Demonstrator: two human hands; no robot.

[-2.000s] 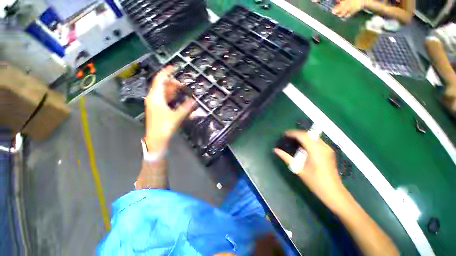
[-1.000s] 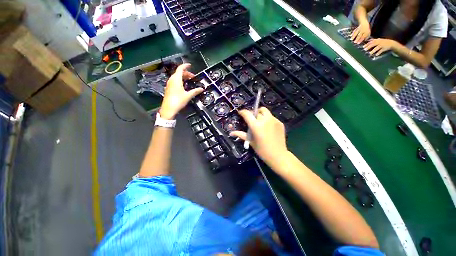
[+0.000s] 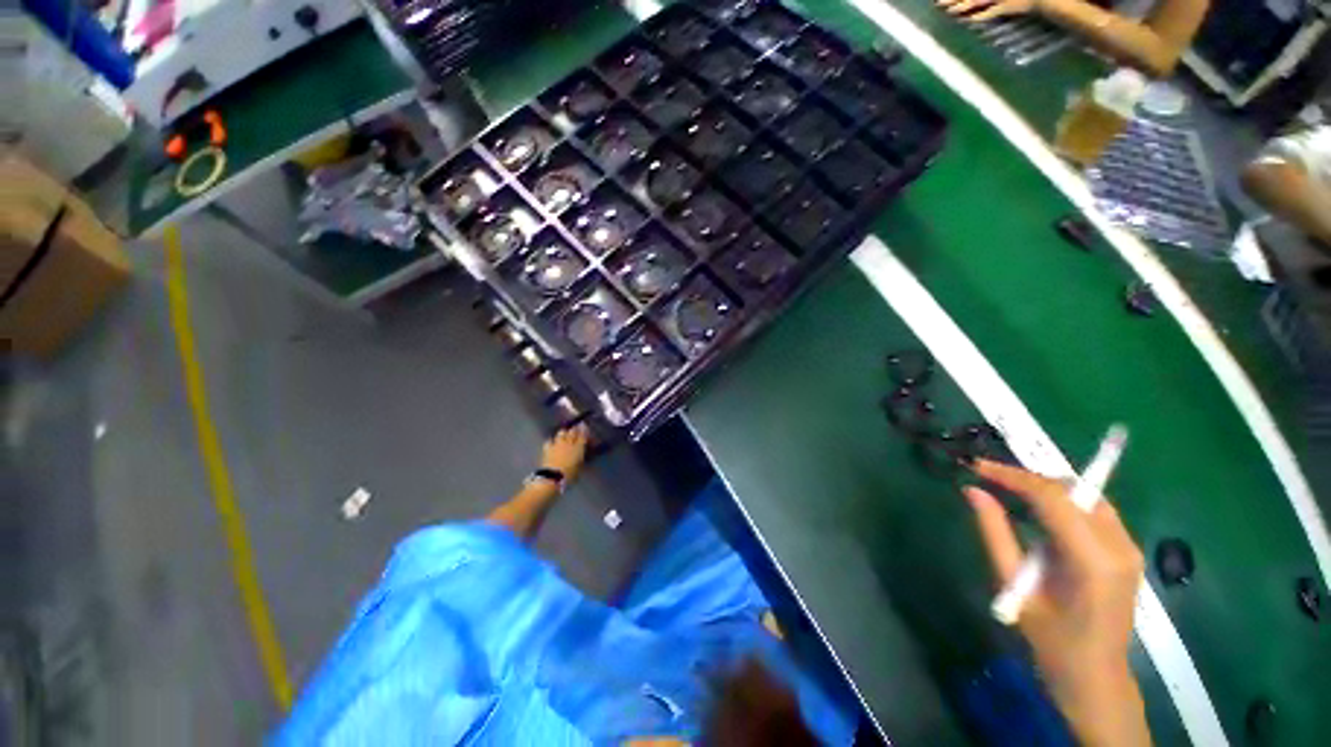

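Note:
A black blister tray (image 3: 664, 190) lies tilted across the bench's left part and overhangs its near edge, with round black parts in several pockets. Another tray edge shows beneath it. My left hand (image 3: 565, 450) is low at this lower edge, its fingertips partly hidden; its grip cannot be told. My right hand (image 3: 1073, 569) holds the tweezers (image 3: 1102, 467) across the palm. Its thumb and index finger are apart, beside a loose group of round black parts (image 3: 912, 409) on the green bench. Whether the fingertips touch a part cannot be told.
A white strip (image 3: 934, 329) separates the bench from the green conveyor (image 3: 1007, 277), which carries spaced black parts. Stacked black trays (image 3: 482, 44) stand at the upper left. Another person's hands and a clear blister sheet (image 3: 1160, 183) are across the line. A cardboard box (image 3: 51, 263) is at far left.
My right hand has moved from over the tray to the loose parts on the bench. My left hand has dropped from the tray's left side to its lower edge. The view has shifted.

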